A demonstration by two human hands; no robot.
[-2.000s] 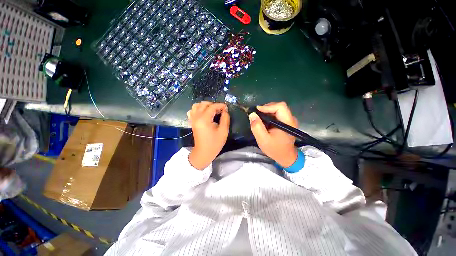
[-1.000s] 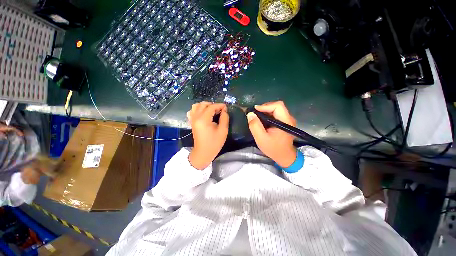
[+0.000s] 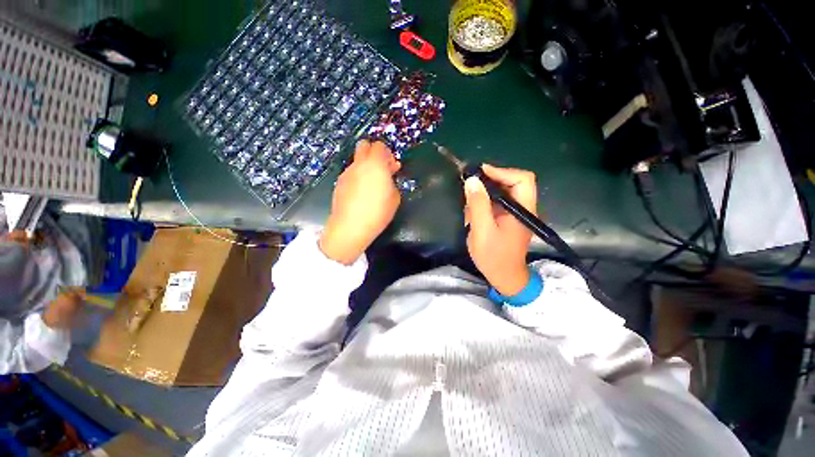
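Observation:
My right hand (image 3: 502, 228) holds the black soldering iron (image 3: 527, 217) like a pen, its thin metal tip pointing up and left over the green mat. My left hand (image 3: 365, 198) is at the near edge of the loose pile of small red, white and dark parts (image 3: 413, 114), beside the clear blister tray (image 3: 290, 98). Its fingertips are together over the dark parts; whether they hold one cannot be told. A small bluish-silver piece (image 3: 407, 185) lies on the mat between the hands. A thin pale solder wire (image 3: 183, 203) runs from the left stand towards my left sleeve.
A yellow-rimmed tin (image 3: 481, 34) and a red item (image 3: 417, 45) stand at the back. The black station (image 3: 639, 134), cables and white paper (image 3: 760, 192) are at the right. A perforated rack (image 3: 45, 116) is far left. A cardboard box (image 3: 183, 303) and another person's hand (image 3: 64, 310) are below left.
My left hand has moved forward from the bench edge to the parts pile. My right hand and the iron have moved slightly right, away from the small piece. The view has shifted a little.

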